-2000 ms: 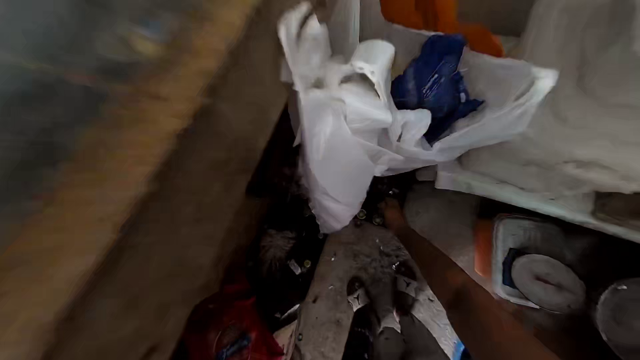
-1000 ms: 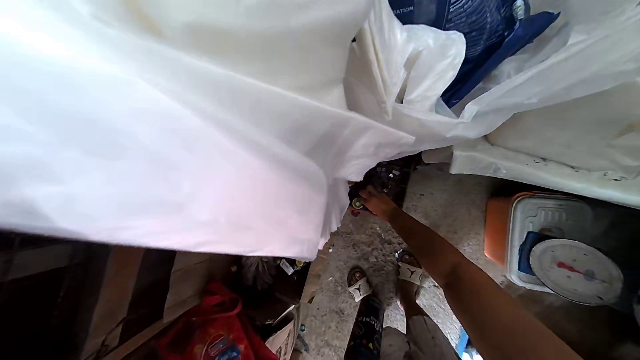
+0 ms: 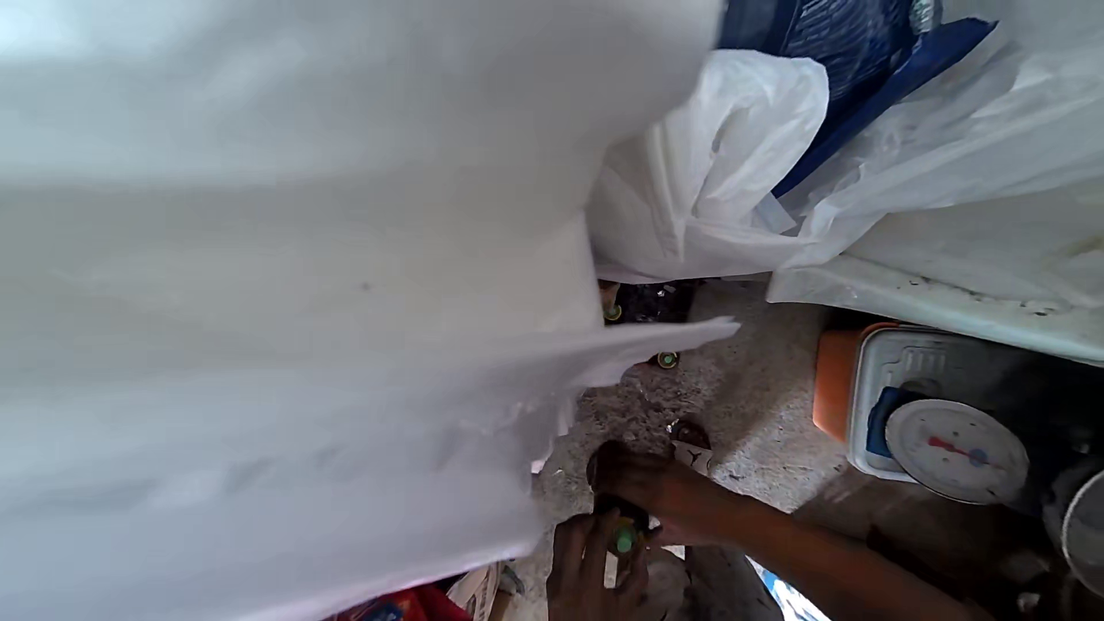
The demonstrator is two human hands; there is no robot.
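Low in the middle, my left hand (image 3: 595, 565) is closed around a dark bottle with a green cap (image 3: 624, 541). My right hand (image 3: 651, 487) reaches in from the right and grips a dark object beside it, probably another bottle, mostly covered by the fingers. Two more bottle tops show above my hands: a green one (image 3: 667, 360) near the torn edge of a white plastic sheet (image 3: 345, 345), and a yellowish one (image 3: 613, 312) beside a dark bag. The sheet covers the left half of the view.
At the right, a dial scale (image 3: 957, 450) sits by an orange and white container (image 3: 837, 384). A white plastic bag (image 3: 724, 155) with a dark blue packet (image 3: 849, 60) lies above, near a white ledge (image 3: 949, 293). A red bag (image 3: 401, 604) is at the bottom left. The concrete floor (image 3: 759, 362) is underfoot.
My right hand has drawn back from the dark pile toward my feet. My left hand has come into view on a green-capped bottle. The white sheet covers more of the left side than two seconds ago.
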